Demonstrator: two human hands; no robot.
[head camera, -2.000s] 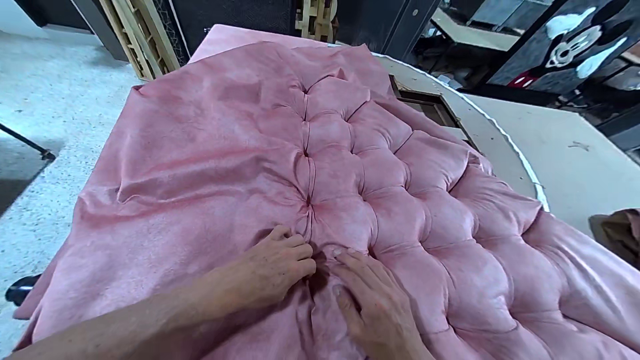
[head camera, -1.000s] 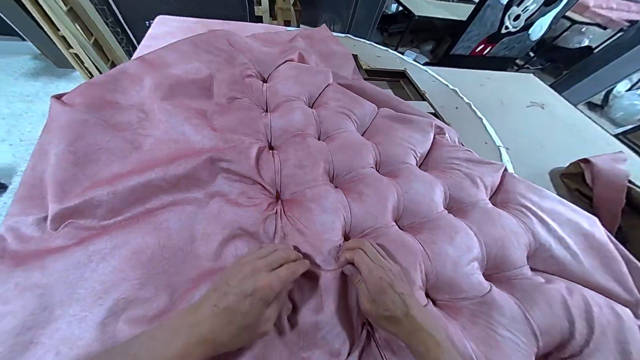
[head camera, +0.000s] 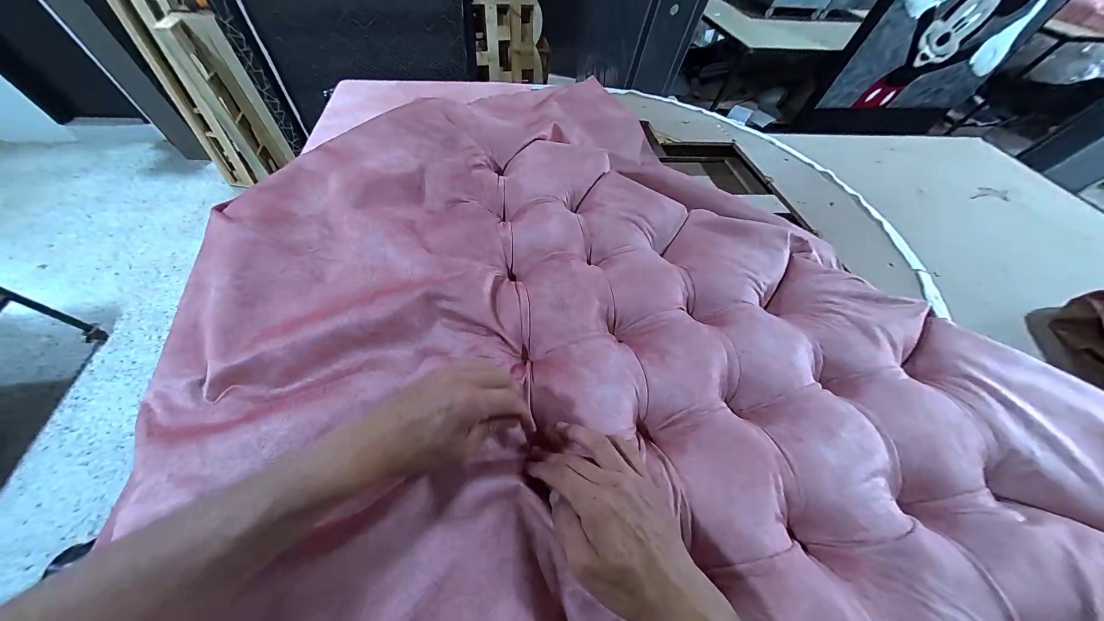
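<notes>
Pink velvet-like upholstery fabric covers the work surface before me, smooth and loosely wrinkled on the left. On the right it forms a diamond-tufted panel with deep creases and puffed cushions. At the left edge of the tufting, my left hand has its fingers curled down on a fold of the fabric. Just right of and below it, my right hand lies on the fabric, its fingertips at the same dark crease. The two hands are close together, and what lies inside the crease is hidden.
Behind the panel is a pale table with a white cord-like edging and a dark open frame. Wooden frames lean at the back left. A brown fabric bundle sits at the right edge.
Both hands were pinching a fold to the right of this crease one second ago; now they are at the left edge of the tufting. The view has shifted.
</notes>
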